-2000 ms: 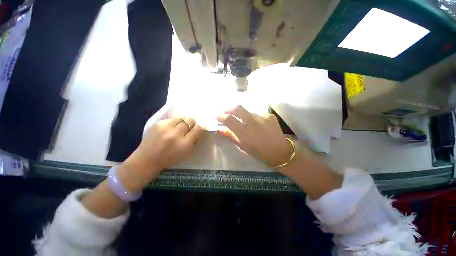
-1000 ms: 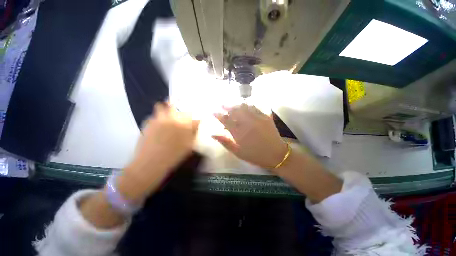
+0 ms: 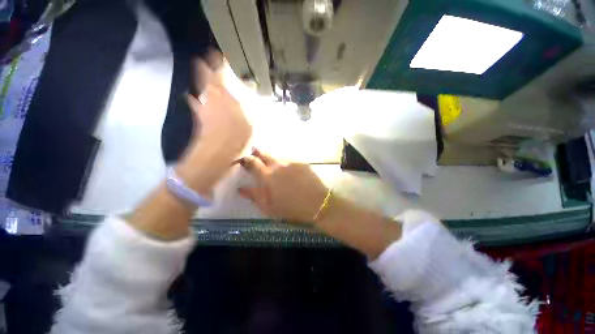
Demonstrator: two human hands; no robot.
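Note:
My left hand [image 3: 218, 127] is blurred and lies over the black fabric panel [image 3: 179, 111] left of the machine head, fingers pointing up and away. Whether it grips the cloth cannot be told. My right hand [image 3: 280, 186] is lower and to the right, on the white table in front of the needle area, its fingertips near my left wrist; a small dark bit shows at its fingers, and its hold is unclear. The presser foot and needle area [image 3: 303, 111] is washed out by lamp glare. White pieces [image 3: 391, 130] lie right of the needle over a black piece [image 3: 355, 158].
The sewing machine head [image 3: 293, 52] with its green panel [image 3: 404, 59] stands above. A long black panel [image 3: 59, 117] lies at the left beside a printed plastic bag [image 3: 29, 98]. A yellow label [image 3: 450, 109] and small snips [image 3: 525, 167] are at the right, a red basket [image 3: 567, 287] lower right.
My left hand has moved up and away over the black panel. My right hand has moved left and nearer, away from the needle. The view has shifted slightly.

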